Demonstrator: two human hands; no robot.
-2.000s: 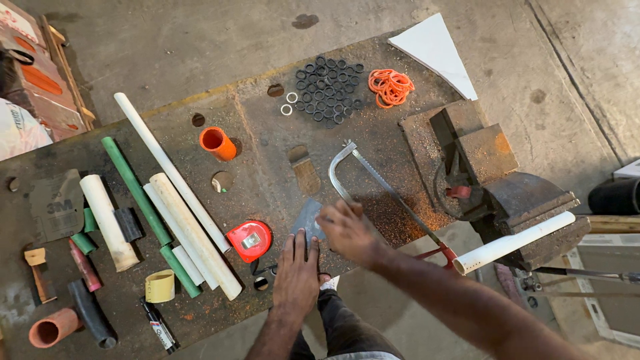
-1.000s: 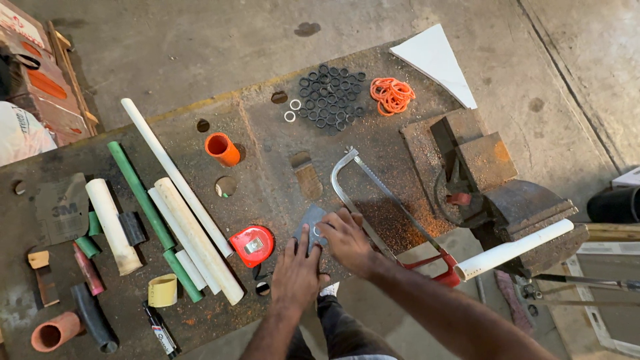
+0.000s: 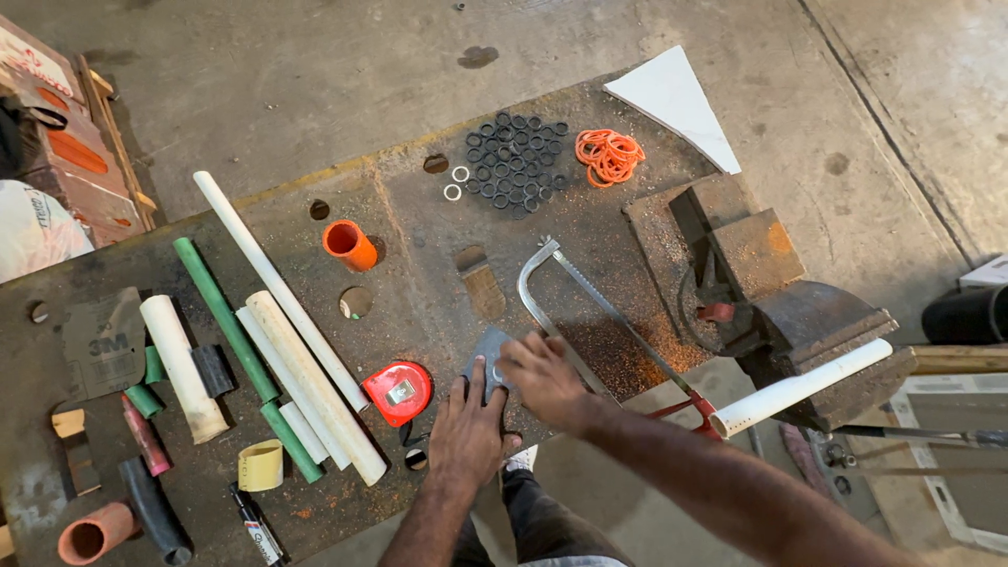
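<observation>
My left hand [image 3: 468,433] lies palm down at the table's near edge, its fingers pressing a grey sheet of what looks like sandpaper [image 3: 490,346]. My right hand [image 3: 543,374] is bent over the same sheet, its fingertips gripping a small pale ring [image 3: 498,372] against it. Just to the right lies a hacksaw [image 3: 606,303] with a red handle. A red tape measure [image 3: 399,392] is left of my left hand. Farther up are a heap of black rings [image 3: 516,161], two white rings [image 3: 452,191] and a pile of orange rings [image 3: 609,157].
A bench vise [image 3: 787,315] at the right clamps a white plastic pipe [image 3: 803,390]. White and green pipes [image 3: 228,315], an upright orange pipe piece [image 3: 350,246] and a black marker [image 3: 256,526] occupy the left. A white triangular panel [image 3: 677,102] lies at the far corner. Shavings and holes mark the metal tabletop.
My right hand has shifted slightly over the grey sheet while my left hand stays on it. The rings and the hacksaw remain where they were on the table.
</observation>
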